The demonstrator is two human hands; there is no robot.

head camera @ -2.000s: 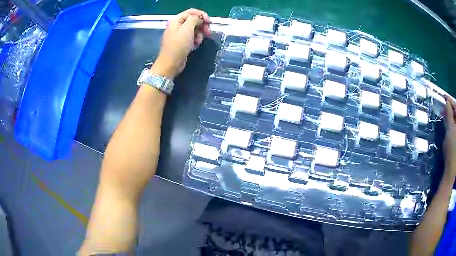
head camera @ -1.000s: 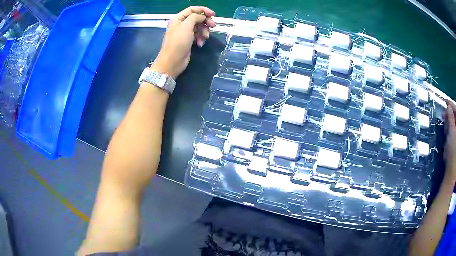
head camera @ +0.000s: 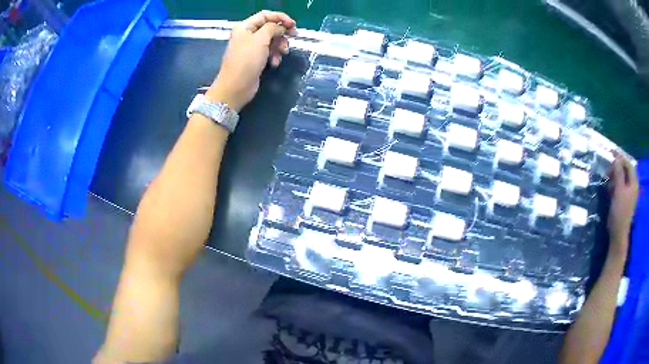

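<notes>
The clear blister tray (head camera: 427,277) lies on the dark bench in front of me. White wired units (head camera: 399,166) sit in its pockets in several rows, with thin lead wires (head camera: 377,151) between them. Pockets along the near edge hold no clear unit; glare hides detail there. My left hand (head camera: 262,39), with a metal watch on the wrist, rests at the conveyor side rail left of the tray, fingers loosely curled and no object visible in it. My right hand (head camera: 623,186) is at the rail's right end beside the tray; its fingers are partly visible and what they touch is unclear.
The green conveyor belt (head camera: 455,21) runs beyond the pale side rail (head camera: 203,29). A blue plastic bin (head camera: 60,99) stands at the bench's left end and another blue bin (head camera: 633,284) is at the right edge. Grey floor with a yellow line shows at lower left.
The view has shifted, so the tray and left bin appear slightly further left and more of the right hand and right bin shows. Both hands stay at the rail.
</notes>
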